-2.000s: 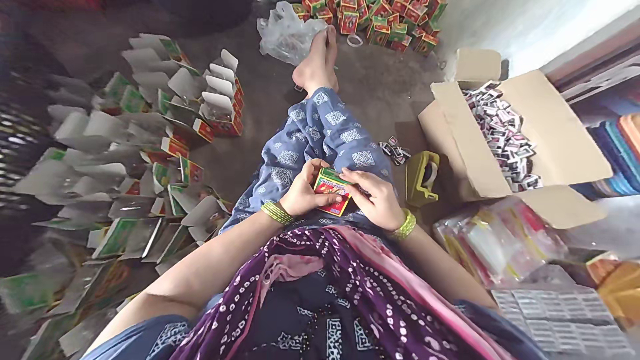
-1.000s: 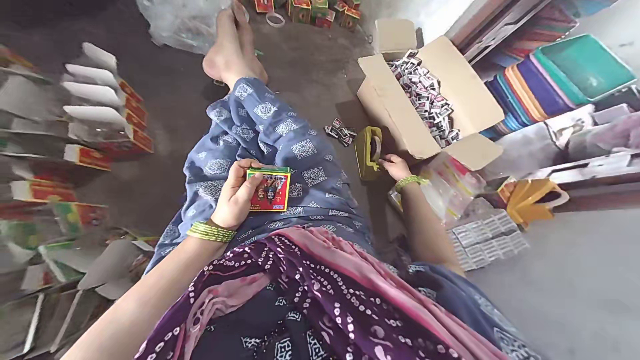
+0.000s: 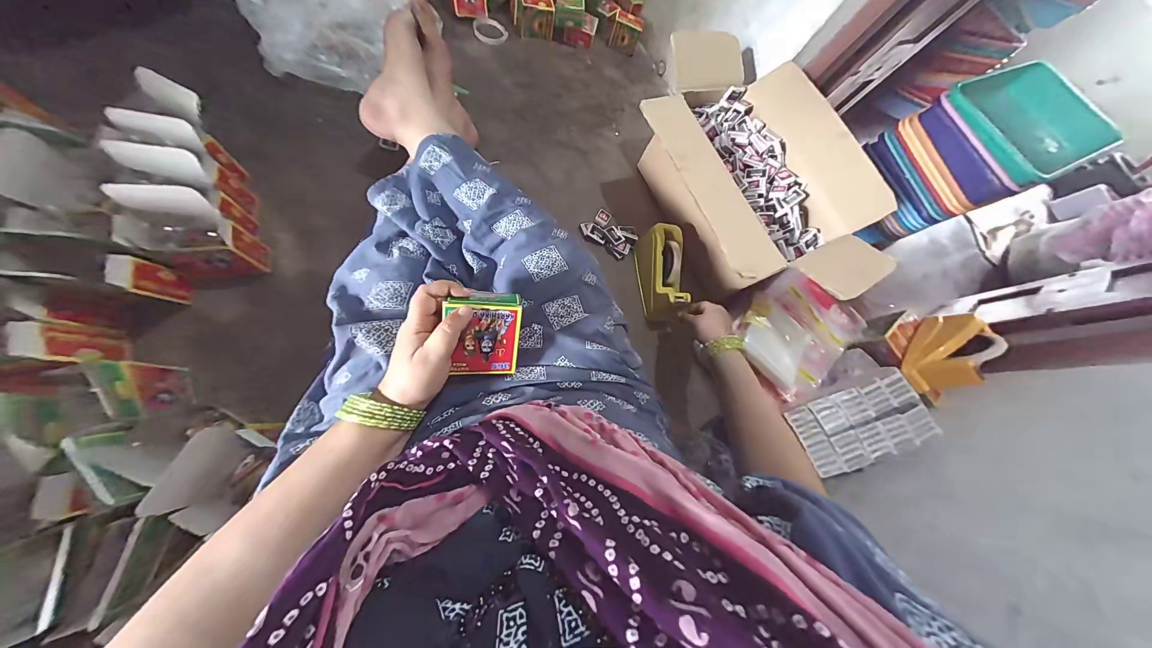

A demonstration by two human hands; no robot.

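A small red, yellow and green printed carton [image 3: 493,346] rests over my lap, its left side gripped between the thumb and fingers of my left hand [image 3: 430,346]. Out to the right, my right hand [image 3: 708,324] is at the near end of a yellow tape dispenser [image 3: 660,279] on the floor, its fingertips by the cutting edge. The roll of tape sits inside the dispenser. Whether tape is pinched in my fingers is too small to tell. A few small matchbox-like boxes [image 3: 610,234] lie just left of the dispenser.
An open cardboard box [image 3: 693,207] holds many small boxes. Right of it are stacked plastic trays [image 3: 1035,121], plastic packets [image 3: 792,337], white blister-like packs [image 3: 864,423] and an orange dispenser [image 3: 945,355]. Open cartons [image 3: 225,247] crowd the left. Closed cartons [image 3: 576,22] and a plastic bag [image 3: 315,40] lie ahead.
Two seconds ago both hands were on the carton over my lap. My right hand has let go and moved right to the tape dispenser; my left hand still holds the carton. The view has shifted right.
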